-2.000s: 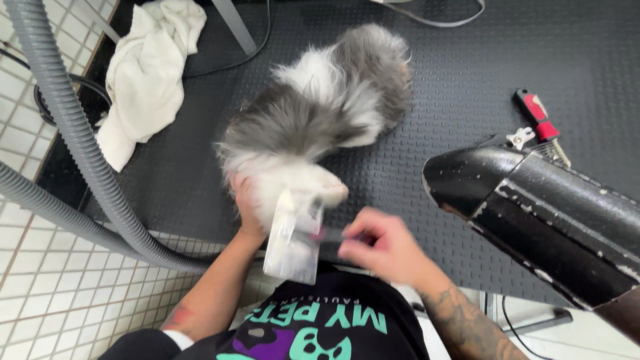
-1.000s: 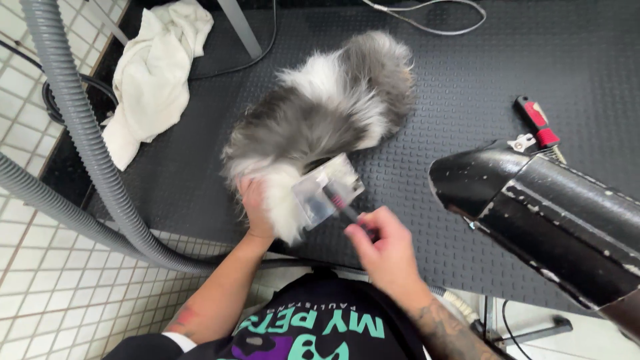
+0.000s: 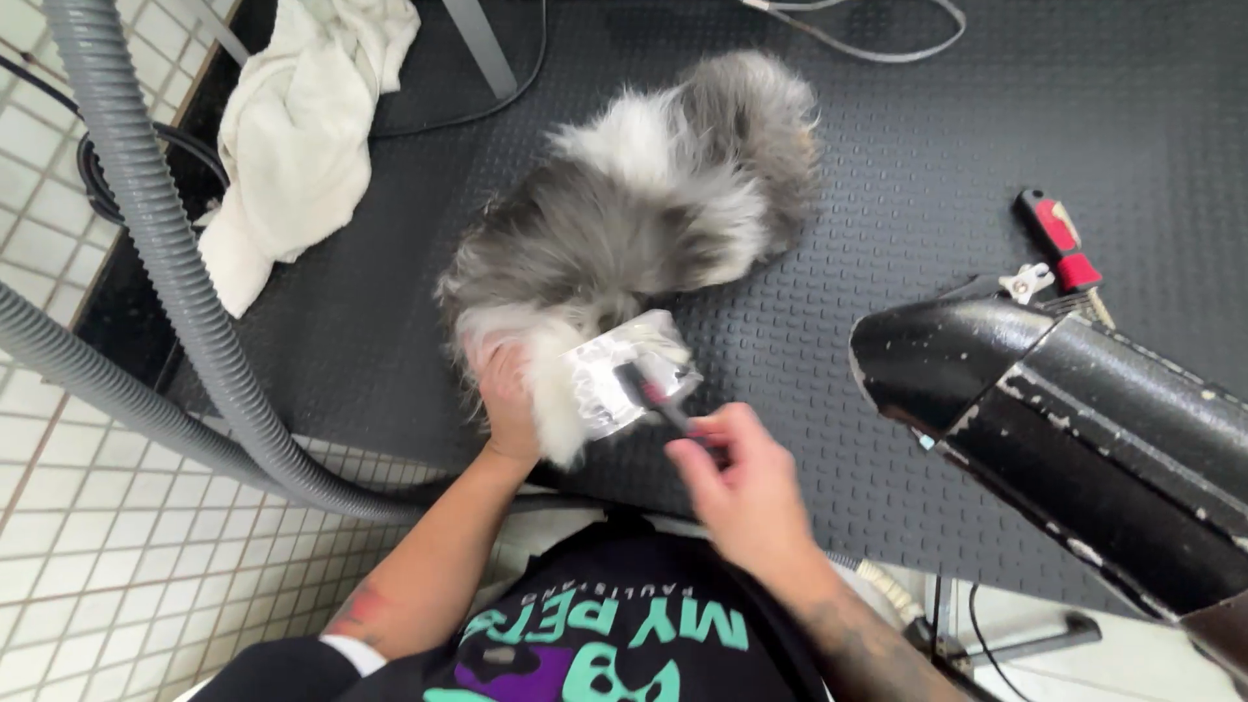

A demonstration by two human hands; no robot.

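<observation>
A fluffy grey and white dog (image 3: pixel 624 214) lies on the black textured table mat. My left hand (image 3: pixel 507 390) is against its white fur at the near left end, with fingers partly buried in the hair. In my right hand (image 3: pixel 736 478) is the dark handle of a slicker brush (image 3: pixel 624 375); its broad head, blurred and shiny, rests at the white fur just right of my left hand. The bristles are hidden. The dog's face cannot be made out.
A black dryer nozzle (image 3: pixel 1053 429) juts in from the right. Behind it lie a red-and-black handled grooming tool (image 3: pixel 1063 239) and a small white clip (image 3: pixel 1027 283). Grey corrugated hoses (image 3: pixel 185 263) and a white towel (image 3: pixel 292 146) are at the left; a cable loop (image 3: pixel 877 49) lies at the back.
Two seconds ago the brush head was over the near end of the white fur, close to the table edge; now it is farther up and right. My left hand stays on the dog.
</observation>
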